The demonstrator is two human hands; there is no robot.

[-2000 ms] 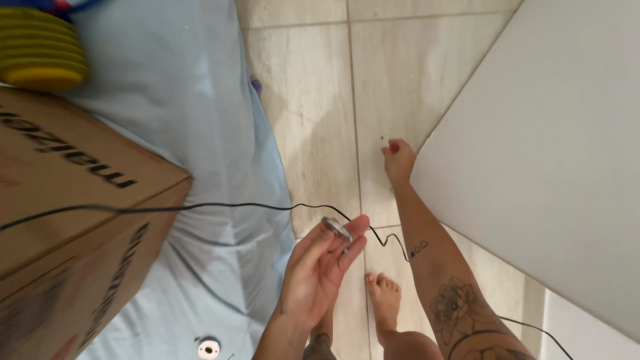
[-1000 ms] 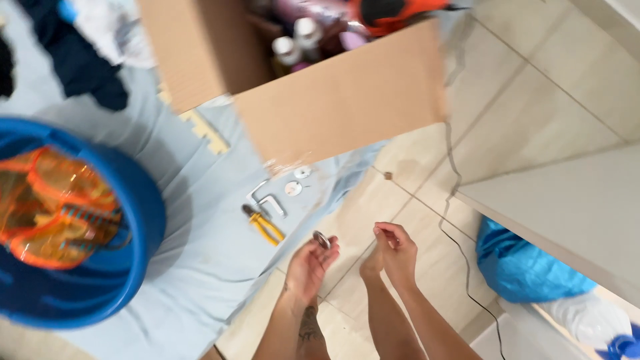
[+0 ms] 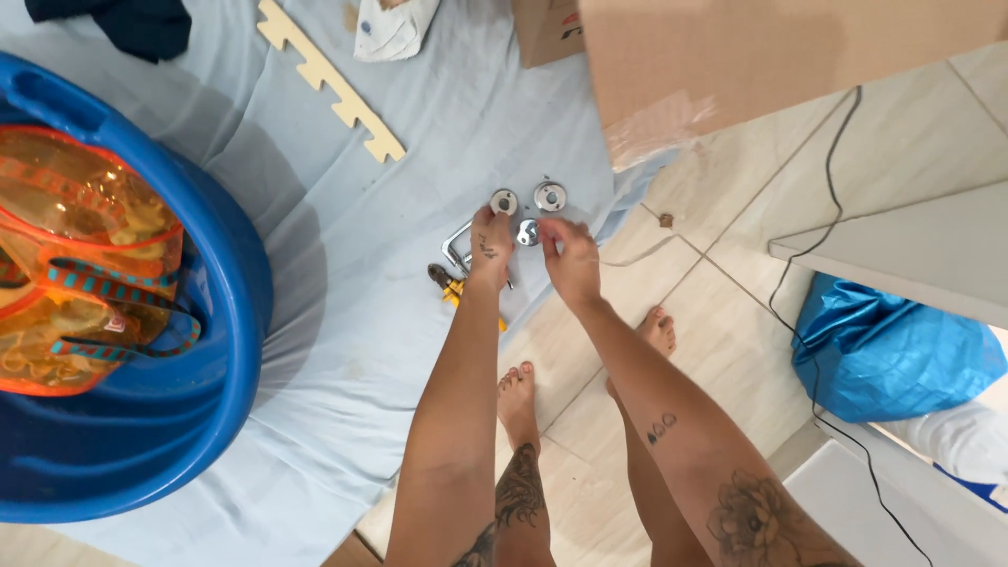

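On the light blue sheet [image 3: 346, 260], my left hand [image 3: 491, 244] has its fingertips at a round metal flange [image 3: 504, 201]; whether it grips it is unclear. My right hand [image 3: 571, 256] pinches the edge of a shiny round metal piece [image 3: 528, 231] between thumb and finger. Another round metal flange with a centre hole [image 3: 550, 196] lies just above it. A bent metal rod or key [image 3: 451, 242] lies partly under my left hand. Beside it are yellow-handled pliers [image 3: 447, 285], partly hidden by my left forearm.
A blue plastic tub [image 3: 256, 299] with an orange translucent bag [image 3: 94, 236] stands at left. Above lie a foam edge strip [image 3: 335, 83] and a cardboard box [image 3: 772, 71]. A black cable [image 3: 835, 197] crosses the tiled floor near a white panel [image 3: 906, 236] and a blue bag [image 3: 890, 346].
Both hands have moved down onto the sheet beside the tools. The round metal piece earlier in my left hand's raised fingers is no longer held up. The view has shifted.
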